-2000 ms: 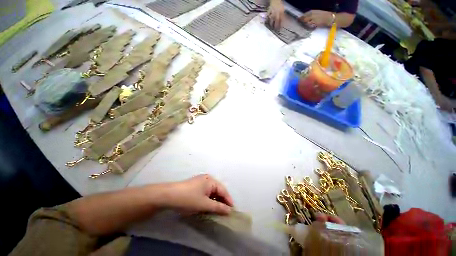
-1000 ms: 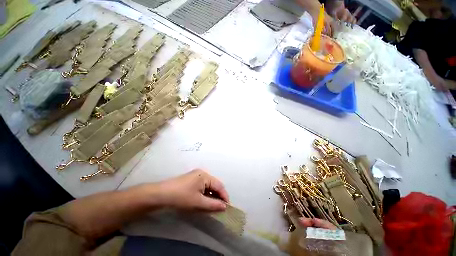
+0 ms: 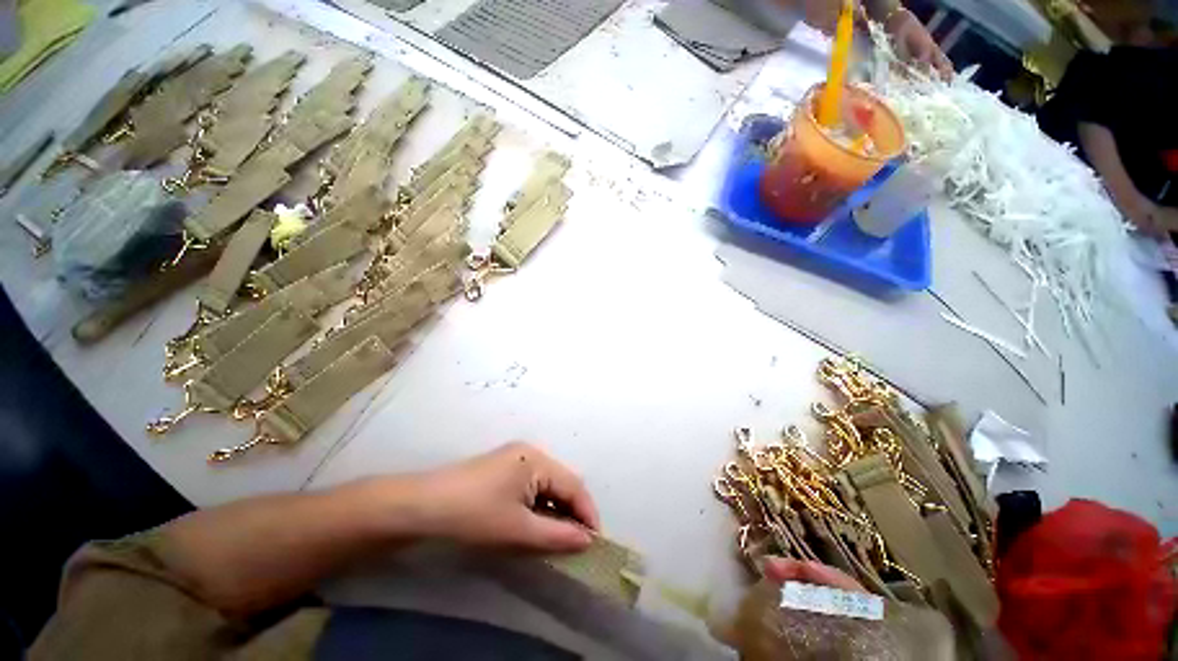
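My left hand (image 3: 517,506) pinches a khaki strap tab (image 3: 597,568) between thumb and fingers, low in the middle. My right hand (image 3: 814,572) is mostly hidden behind the amber-brown glue bottle (image 3: 840,630), which it holds tilted at the bottom edge; only some fingers show. The bottle's pale, blurred nozzle (image 3: 678,607) points left, close to the tab's right end; contact cannot be told. A pile of khaki tabs (image 3: 894,517) with gold snap hooks (image 3: 788,467) lies just beyond my right hand.
Overlapping rows of tabs (image 3: 310,336) and a clear plastic bag (image 3: 119,233) lie left. A blue tray (image 3: 891,262) holds an orange-red glue pot (image 3: 827,155) and small cup (image 3: 894,204). White strips (image 3: 1021,194) lie behind. A red bag (image 3: 1085,581) is at right. People's hands and arms show opposite.
The view has shifted, moving the tray and rows in the picture. The tab stays in my left hand. The bottle in my right hand has moved slightly and now sits a little left.
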